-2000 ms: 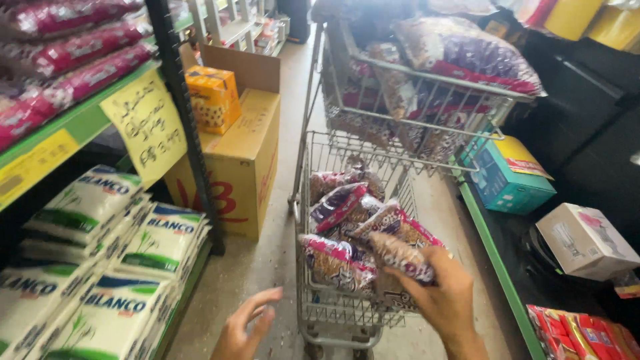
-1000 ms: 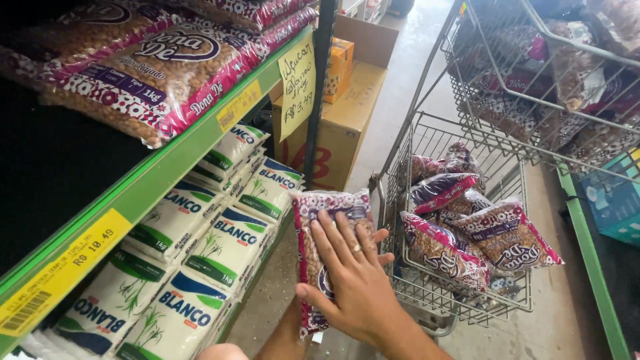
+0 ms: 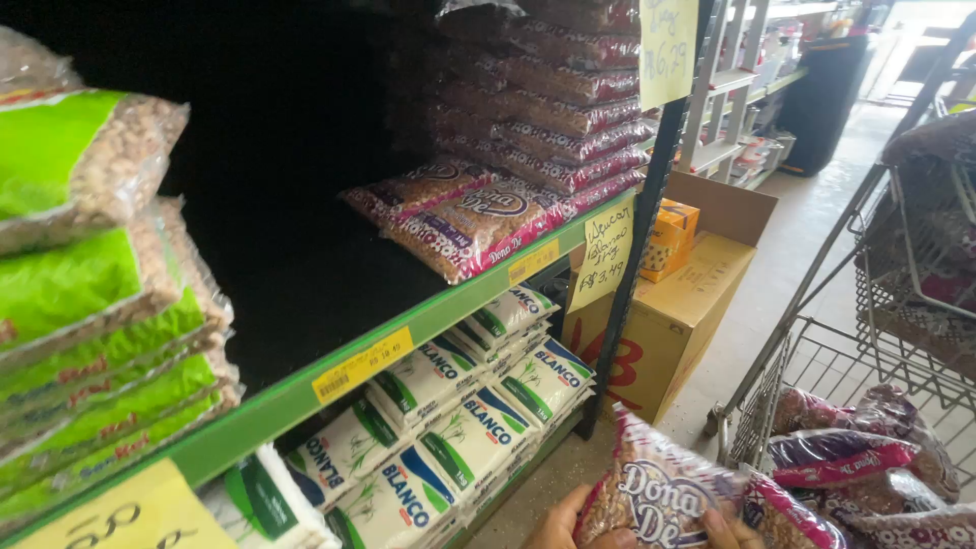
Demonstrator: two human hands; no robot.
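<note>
A clear plastic bag of beans with a pink and white print (image 3: pixel 659 488) is held low at the bottom edge of the head view. My left hand (image 3: pixel 579 522) grips its left side, with the thumb over the front. On its right side my right hand (image 3: pixel 728 530) holds on, mostly cut off by the frame. Just right of it, more such bags (image 3: pixel 835 457) lie in the lower basket of a metal shopping cart (image 3: pixel 812 347). Matching bags are stacked on the upper shelf (image 3: pixel 488 213), some lying flat near its front edge.
White sugar packs (image 3: pixel 465 435) fill the lower shelf, under the green shelf edge (image 3: pixel 450 305). Green-labelled bean bags (image 3: pixel 99 305) are piled at left. Beyond a dark upright post (image 3: pixel 640 252) stands a cardboard box (image 3: pixel 686 320) with an orange carton (image 3: pixel 667 240); a ladder (image 3: pixel 720 91) is behind.
The view has swung left toward the shelves. Two seconds ago my right hand held a bag over the cart and my left was empty; now both hands hold a bag beside the cart.
</note>
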